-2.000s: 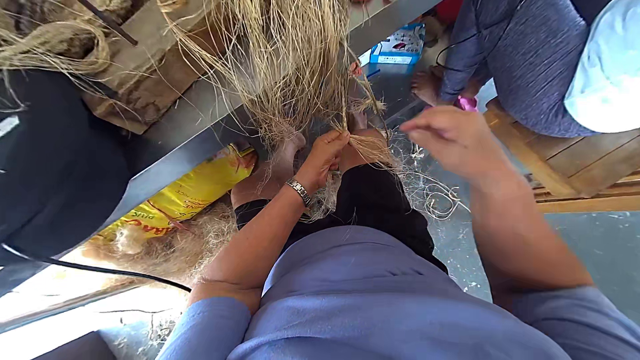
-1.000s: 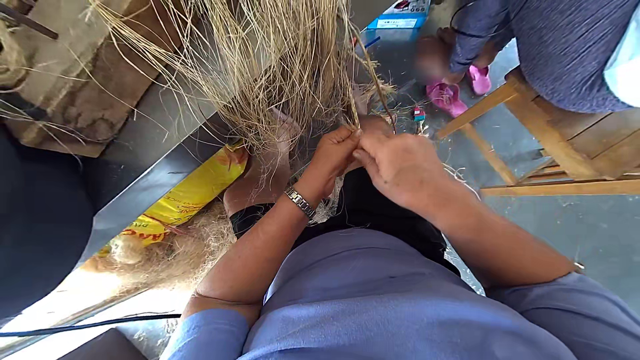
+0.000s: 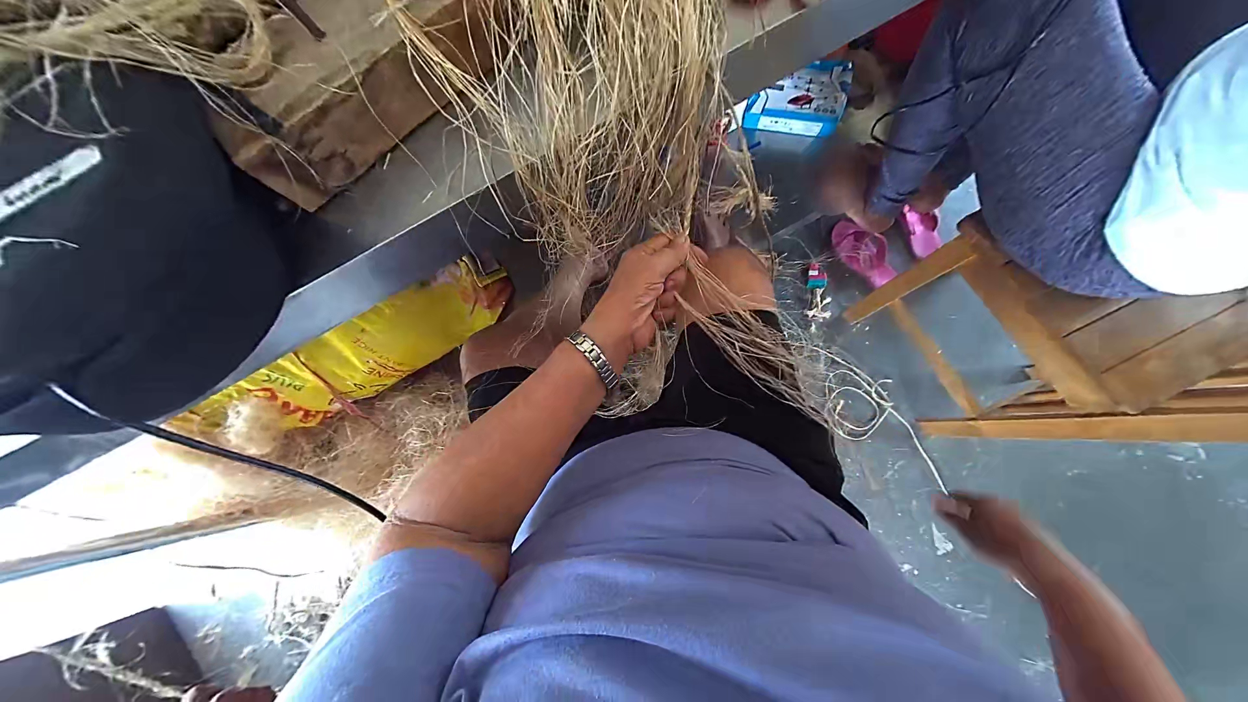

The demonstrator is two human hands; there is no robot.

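A thick bundle of pale plant fibres [image 3: 614, 127] hangs over the edge of the metal table toward my knees. My left hand [image 3: 648, 292], with a metal watch on its wrist, pinches a gathered bunch of the strands just above my lap. Loose fibre ends [image 3: 751, 351] fan out from it to the right, over my thigh. Far out at the lower right, my right hand [image 3: 985, 526] is slightly blurred and closed on the end of a thin white cord [image 3: 916, 439], which runs back toward the loops beside the fibre ends.
A wooden block [image 3: 341, 117] rests on the metal table [image 3: 390, 205]. Below are a yellow printed sack [image 3: 380, 351] and loose fibre fluff [image 3: 341, 448]. At right are a wooden chair [image 3: 1033, 331], a seated person [image 3: 1053, 146] and pink sandals [image 3: 860, 249]. A black cable [image 3: 253, 468] crosses at left.
My right hand has moved from beside my left hand out to the lower right, and the cord now stretches toward it. My left hand stays on the fibres.
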